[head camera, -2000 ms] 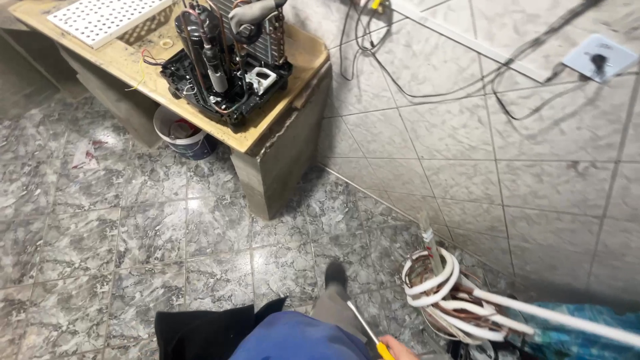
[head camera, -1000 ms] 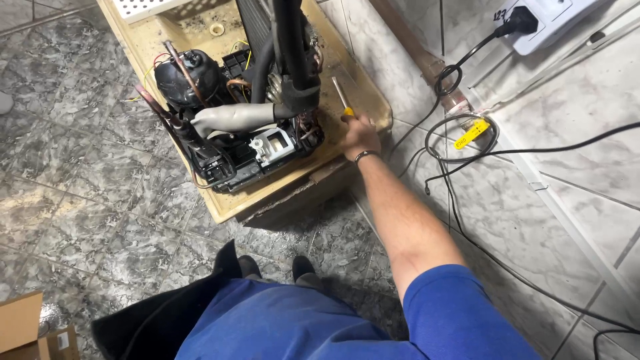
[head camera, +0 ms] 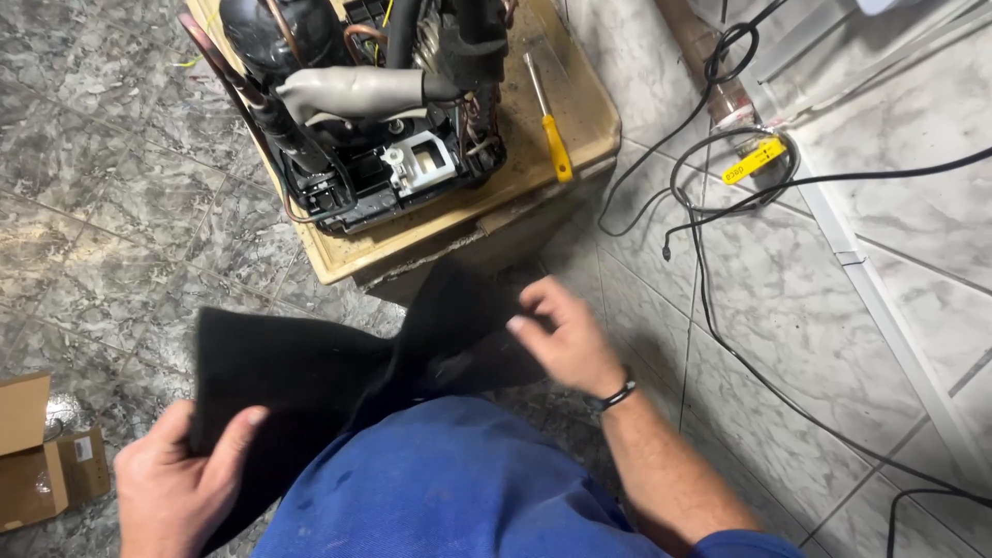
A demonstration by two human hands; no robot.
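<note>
My left hand (head camera: pixel 186 473) grips the edge of a black cloth (head camera: pixel 287 372) at the lower left, thumb on top. My right hand (head camera: pixel 570 337) is at the cloth's right part, thumb and fingers curled and apart; whether it touches the cloth I cannot tell. Beyond my hands, on the worn yellowish worktop, sits an open appliance unit with a black compressor (head camera: pixel 283 35), copper pipes and a grey sleeve (head camera: pixel 356 93) around a pipe. A screwdriver with a yellow handle (head camera: pixel 556 147) lies to the unit's right.
The worktop's front edge (head camera: pixel 465 232) is just beyond the cloth. Black cables (head camera: pixel 721 325) loop along the tiled wall at right, near a pipe with a yellow tag (head camera: pixel 753 160). An open cardboard box (head camera: pixel 62 473) stands on the floor at far left.
My right hand has let go of the screwdriver on the worktop and come back to the black cloth. My left hand has come into view, holding the cloth, which is now spread out in front of me.
</note>
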